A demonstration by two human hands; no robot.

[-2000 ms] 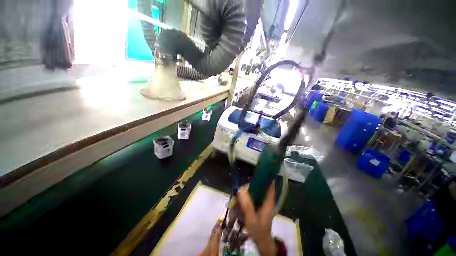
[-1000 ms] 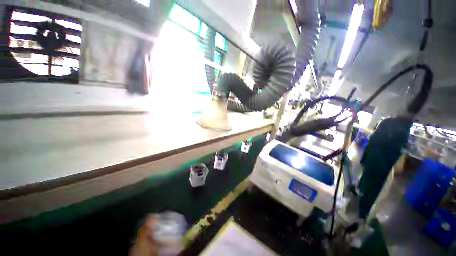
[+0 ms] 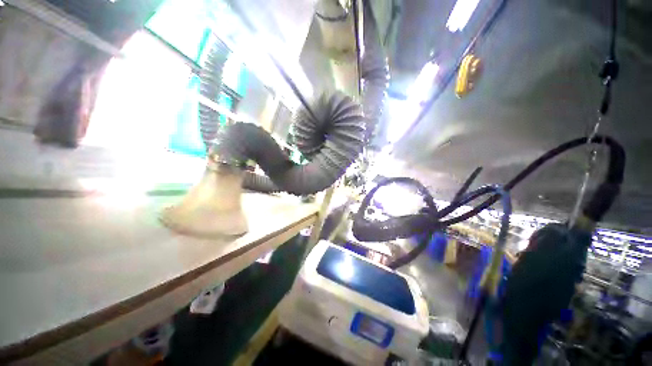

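Note:
The dark green screwdriver (image 3: 540,293) hangs large and close at the right, its lower end cut off by the bottom edge. A blurred white housing (image 3: 154,337) is at the bottom left on the conveyor, partly under the shelf edge. A brownish patch beside it, cut off by the frame edge, looks like my left hand (image 3: 127,355); whether its fingers grip the housing cannot be told. Another white housing (image 3: 207,299) stands farther up the belt. My right hand is not in view.
The white screw feeder (image 3: 350,300) with blue-tinted lid stands at bottom centre. The pale shelf (image 3: 143,268) borders the belt (image 3: 236,307) and bears the cream funnel (image 3: 211,204) of the grey ribbed duct (image 3: 325,139). Black cables loop above the feeder; a clear bag (image 3: 443,332) lies beside it.
The view has tilted up; the work mat has left it. My left hand and the housing it held now show only at the bottom-left edge. My right hand, earlier at the screwdriver, is gone.

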